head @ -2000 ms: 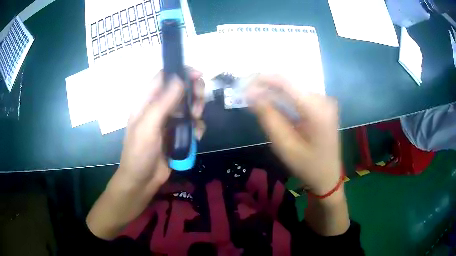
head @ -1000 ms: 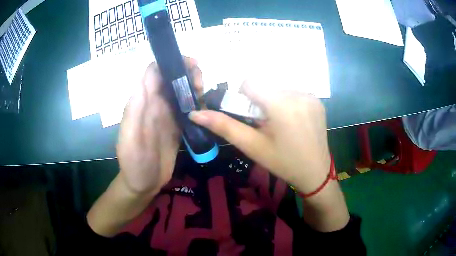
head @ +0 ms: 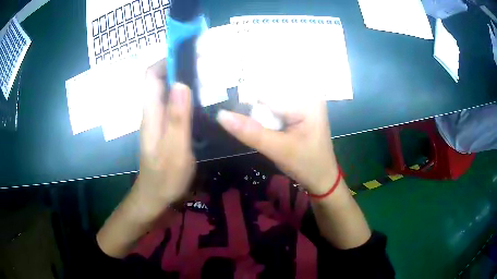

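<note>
My left hand (head: 166, 131) holds the black-and-turquoise handheld device body (head: 185, 52) upright in the view, blurred, its top end reaching the upper edge of the picture. Its lower end is dark and hard to make out. My right hand (head: 289, 136) is to the right of the device, thumb towards it and not clearly touching. A small white piece (head: 265, 116) is held between its thumb and fingers. The narrow label strip sheet (head: 297, 60) lies behind my right hand. The rectangular label sheet (head: 128, 30) lies behind the device to the left.
Plain white backing sheets (head: 84, 103) lie at left on the dark green bench (head: 392, 82). A dotted sheet (head: 12, 57) stands at far left. White papers (head: 395, 16) lie at upper right. A red stool (head: 455, 161) and a person's grey sleeve (head: 468, 133) are at right.
The device has turned from slanted to nearly upright, and its silver label no longer shows. My right thumb has moved off the device, and the right hand has shifted slightly left.
</note>
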